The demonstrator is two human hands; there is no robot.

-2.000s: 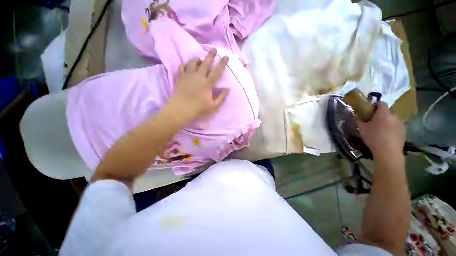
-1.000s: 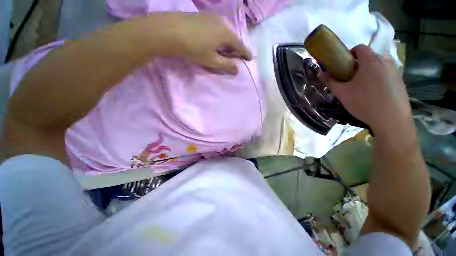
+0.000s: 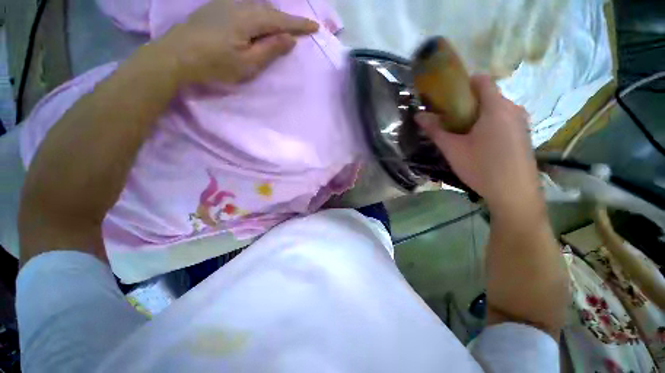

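A pink garment (image 3: 248,138) lies spread over the pale padded board, with a printed motif near its lower edge. My left hand (image 3: 233,40) rests on the garment's upper part, palm down, with the index finger stretched to the right along a seam. My right hand (image 3: 485,138) is closed around the tan-brown handle of a steam iron (image 3: 390,109). The iron's dark, shiny body is at the garment's right edge and is slightly blurred. Whether its soleplate touches the cloth cannot be told.
A wrinkled white cover cloth (image 3: 561,65) lies at the upper right over a brown board edge. A hose and pale cords (image 3: 612,189) run right from the iron. Floral cloth (image 3: 601,306) is at the lower right. The board's pale edge (image 3: 146,266) shows near my body.
The iron has moved left in my right hand, from the white cloth to the garment's right edge. My left hand has shifted up and left on the garment, its index finger now extended.
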